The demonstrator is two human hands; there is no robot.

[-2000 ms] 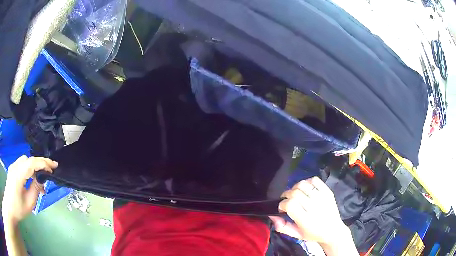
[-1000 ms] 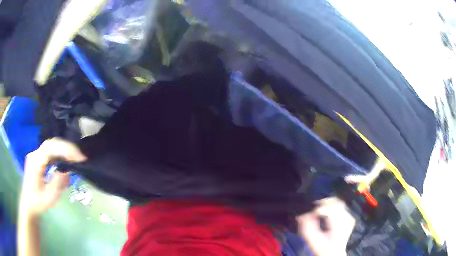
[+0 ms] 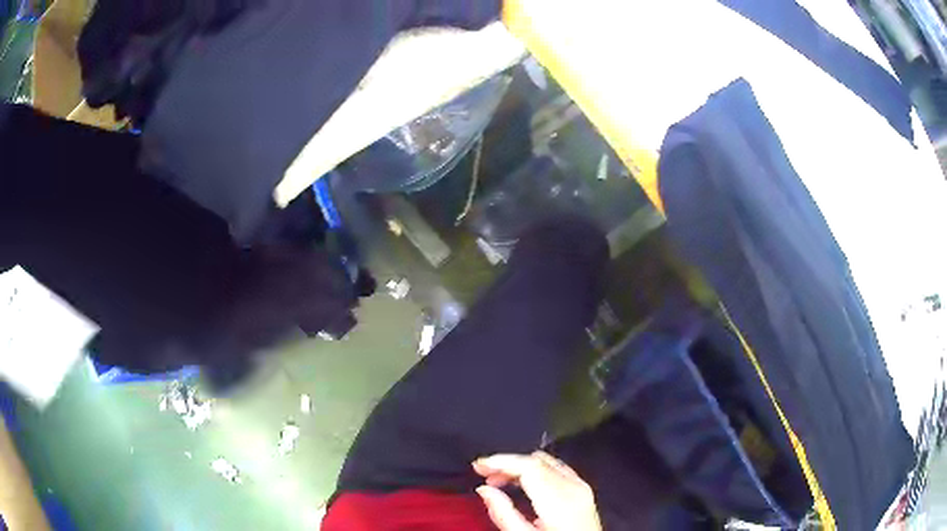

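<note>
A black garment piece (image 3: pixel 114 239) hangs at the left, its lower edge blurred, above the floor. A white square piece (image 3: pixel 39 334) lies against it at the left edge. A forearm at the lower left edge leads out of the picture; my left hand is not in view, so its hold cannot be seen. My right hand (image 3: pixel 545 496) is at the bottom centre over my dark-trousered lap, fingers loosely bent and apart, with nothing seen in it.
A folded dark fabric panel (image 3: pixel 794 311) lies along the yellow-edged white table (image 3: pixel 613 62) at the right. Dark pieces lie at the upper left. A clear plastic bag (image 3: pixel 441 140), a blue-edged cloth tray (image 3: pixel 691 415) and floor scraps show below table level.
The black garment has gone from my lap to the left. My right hand has let go of its edge. My left hand has left the picture, and the view has turned left.
</note>
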